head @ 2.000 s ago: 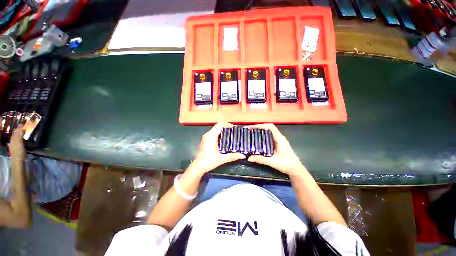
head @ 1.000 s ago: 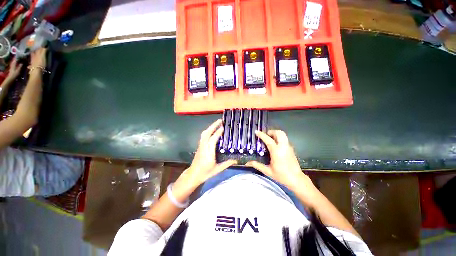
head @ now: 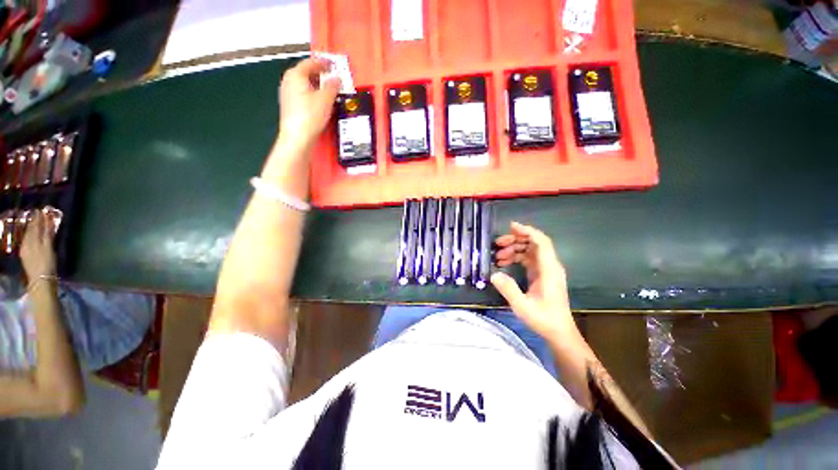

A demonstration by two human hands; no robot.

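Observation:
Several dark phones stand on edge in a row (head: 443, 242) on the green bench, in front of the tray. My right hand (head: 533, 275) is beside the row's right end, fingers apart and holding nothing. My left hand (head: 308, 99) is at the left side of the red-orange tray (head: 413, 186), with a small white paper slip (head: 340, 72) at its fingertips. Several phones (head: 466, 115) lie in the tray's near pockets, with white labels and round yellow marks showing. White slips (head: 407, 18) lie in two far pockets. The tray's far edge is cut off.
At the left, a dark tray (head: 73, 184) holds shiny items, with another person's hand (head: 37, 246) over it. A white board (head: 237, 32) lies at the left rear. A white bottle (head: 816, 35) is at the right rear.
The row of phones, earlier held between both my hands, now stands on the bench. My left hand has moved up and left to the tray's far-left pocket. My right hand has let go.

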